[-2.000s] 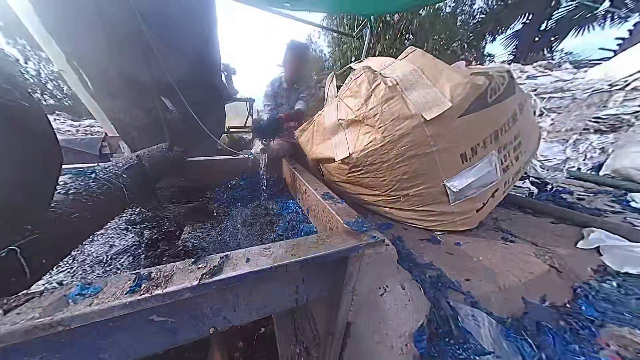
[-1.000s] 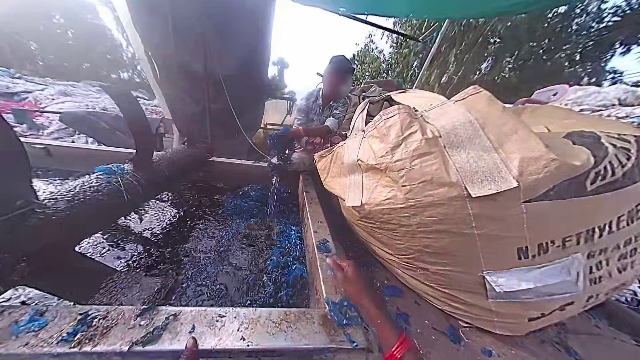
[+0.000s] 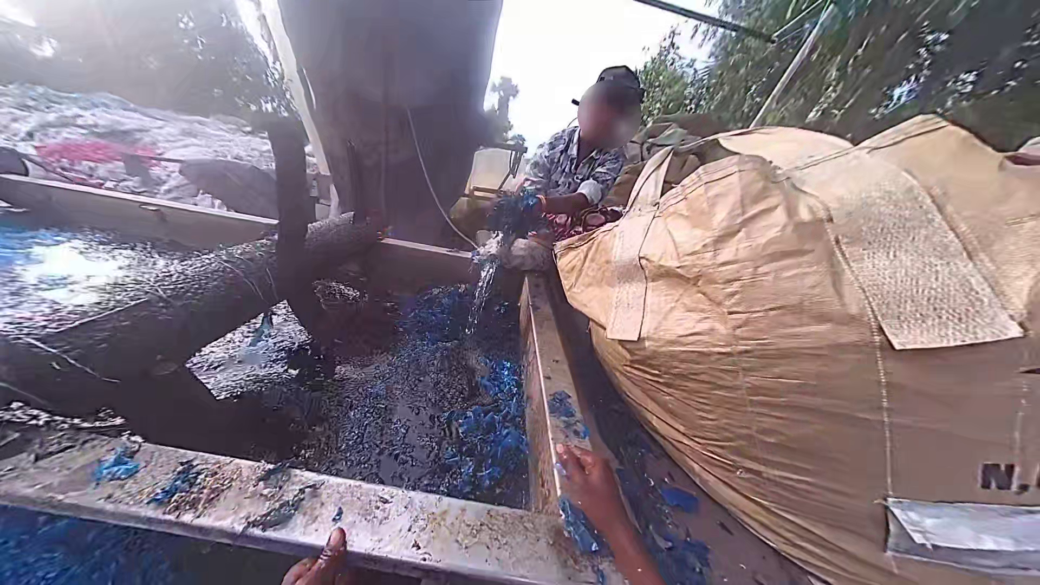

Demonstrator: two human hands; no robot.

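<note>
My left hand [image 3: 318, 561] rests at the near metal rim [image 3: 390, 516] of a water tank, thumb on top, the other fingers mostly hidden. On the tank's right rim [image 3: 546, 357] lies my right hand [image 3: 591, 481], its fingers over the inner edge, beside wet blue plastic scraps [image 3: 578, 526]. Neither hand shows anything lifted in it. Blue plastic flakes [image 3: 487, 406] float in the dark water. At the far corner a co-worker [image 3: 581, 158] holds a dripping clump of blue plastic [image 3: 517, 213] over the tank.
A big tan woven bulk bag [image 3: 731, 325] bulges close along the right side. A thick dark roller shaft [image 3: 187, 292] crosses the tank at the left, below a large dark upright cylinder [image 3: 390, 106]. Pale plastic waste [image 3: 122, 138] is heaped behind.
Two seconds ago neither of my hands showed; now both are at the rims. Since one second ago more of my left hand has come into view. The view has swung and moved closer.
</note>
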